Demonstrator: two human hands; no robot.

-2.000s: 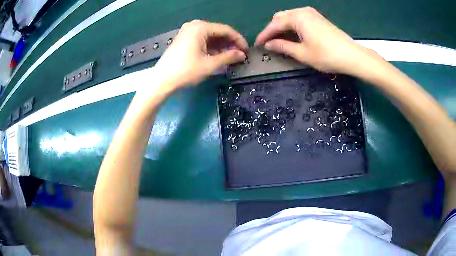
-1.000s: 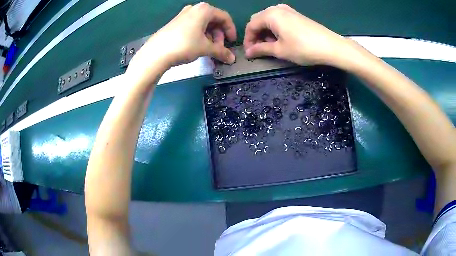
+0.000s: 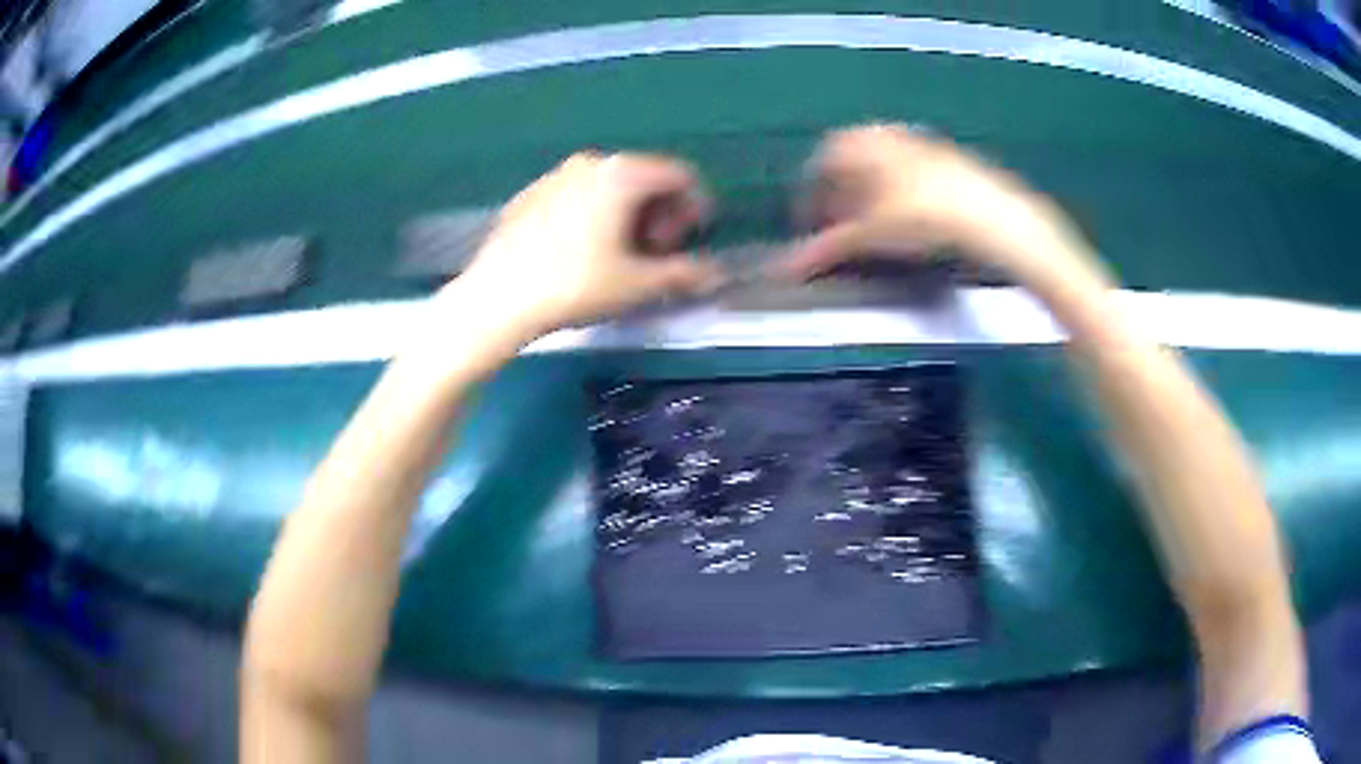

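The image is blurred. A grey bar (image 3: 776, 287) lies across the white edge strip and the near side of the belt, beyond the tray. My left hand (image 3: 605, 239) is at its left part and my right hand (image 3: 918, 202) at its right part, thumbs on the bar and fingers curled. Both hands seem to grip it; its studs and any ring in the fingertips cannot be made out. The shallow black tray (image 3: 784, 620) is nearer me, apart from the bar, with many small shiny rings (image 3: 679, 485) scattered over its far part.
More grey bars lie on the green belt (image 3: 597, 112) to the left, one (image 3: 246, 272) well apart and one (image 3: 445, 242) partly behind my left forearm. The white edge strip (image 3: 224, 340) runs between belt and glossy green bench (image 3: 299, 448). A second pale strip (image 3: 836, 30) runs farther back.
The view has tilted up and levelled, so more belt shows. The bar and both hands have moved away from the tray's far rim, onto the white strip and belt edge.
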